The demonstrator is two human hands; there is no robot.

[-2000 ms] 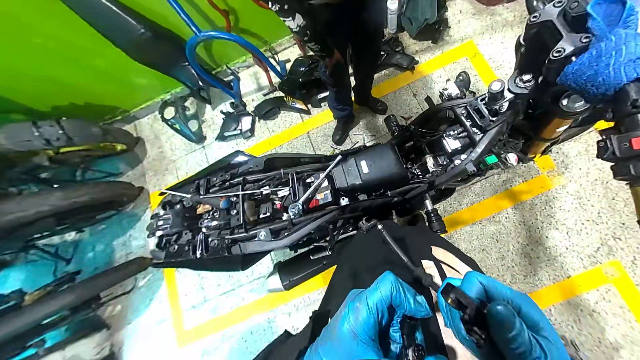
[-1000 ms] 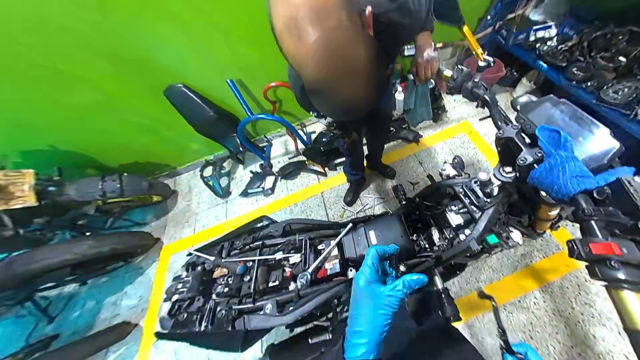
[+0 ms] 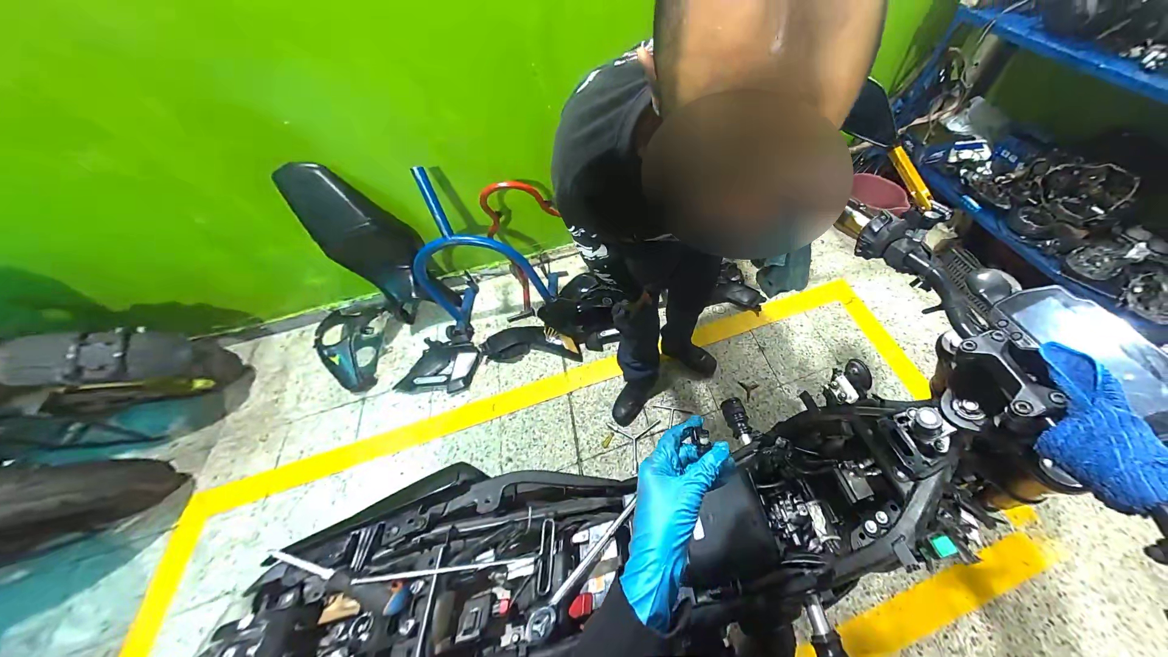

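My left hand (image 3: pixel 671 516), in a blue disposable glove, reaches over the stripped motorcycle, its fingertips closed on a small dark part (image 3: pixel 698 438). Beneath it is the black box-shaped cover (image 3: pixel 735 538) in the middle of the frame. A ratchet wrench (image 3: pixel 584 570) lies across the parts left of my wrist, with other long metal tools (image 3: pixel 438 572) on the rear of the motorcycle. My right hand is out of view. A blue cloth (image 3: pixel 1100 438) hangs over the handlebar area at the right.
Across the motorcycle stands a person (image 3: pixel 620 155), bent forward. A black seat (image 3: pixel 342 219), a blue tubular stand (image 3: pixel 479 242) and loose fairings (image 3: pixel 443 365) lie along the green wall. Blue shelves (image 3: pixel 1086 50) with parts are at the upper right; tyres (image 3: pixel 82 502) are at the left.
My left hand has moved away from me, out over the motorcycle. My right hand, seen earlier with a dark tool, has left the view. The view has tilted up toward the wall.
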